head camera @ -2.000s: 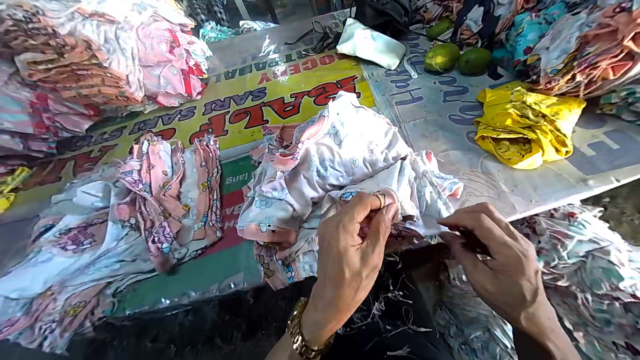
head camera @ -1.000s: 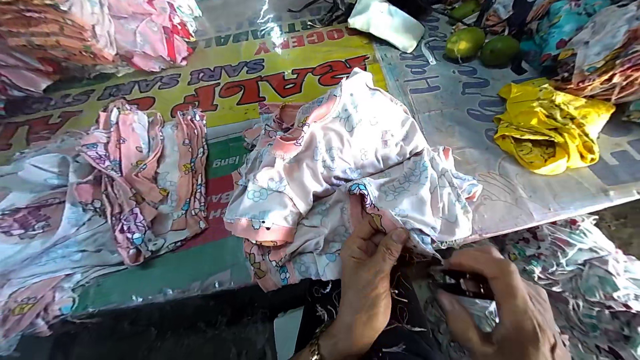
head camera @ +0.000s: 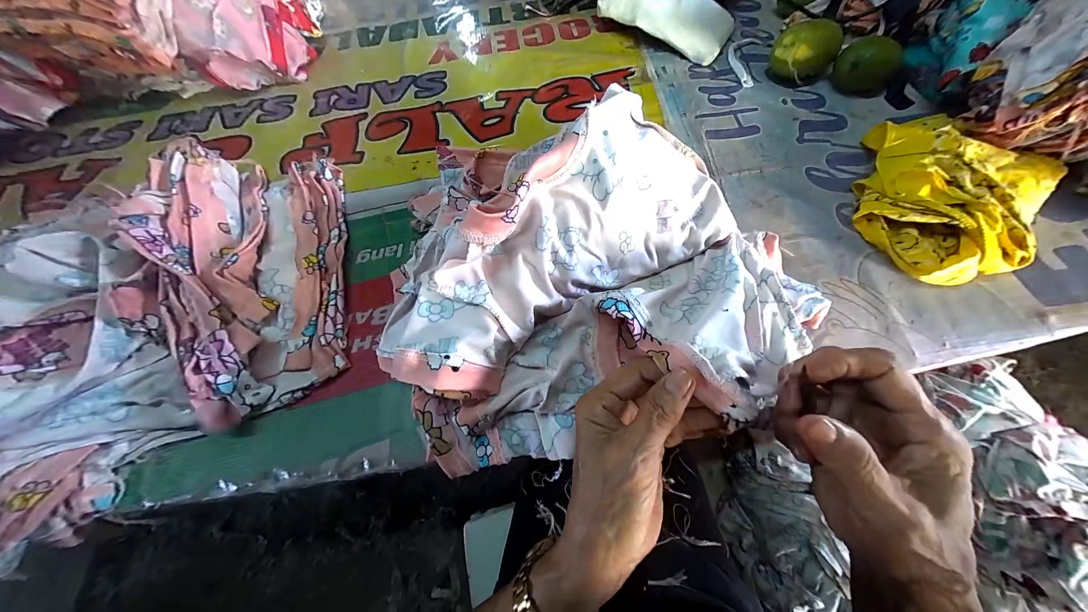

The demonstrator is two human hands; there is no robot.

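Observation:
A small white printed garment with pink trim [head camera: 586, 221] lies rumpled on similar pieces, over the table's front edge. My left hand [head camera: 625, 459], a gold-coloured bracelet at its wrist, pinches the garment's pink band between thumb and fingers. Just right of the garment's lower right edge is my right hand [head camera: 884, 459], its fingers curled; whether they hold a thread or a small tool is hidden. Bunched pink and white printed pieces [head camera: 229, 272] lie to the left on the table.
A banner-covered table [head camera: 382, 110] bears a crumpled yellow cloth or bag [head camera: 952, 200], green fruit [head camera: 806, 49], a white folded item [head camera: 671, 24] and heaped fabric [head camera: 1037, 76]. Below its right edge are bags of fabric scraps [head camera: 1020, 476]. Loose threads hang over the dark lap.
A black-handled tool seen in my right hand one second ago no longer shows. My left hand stays on the garment, whose pink band is now spread toward the right.

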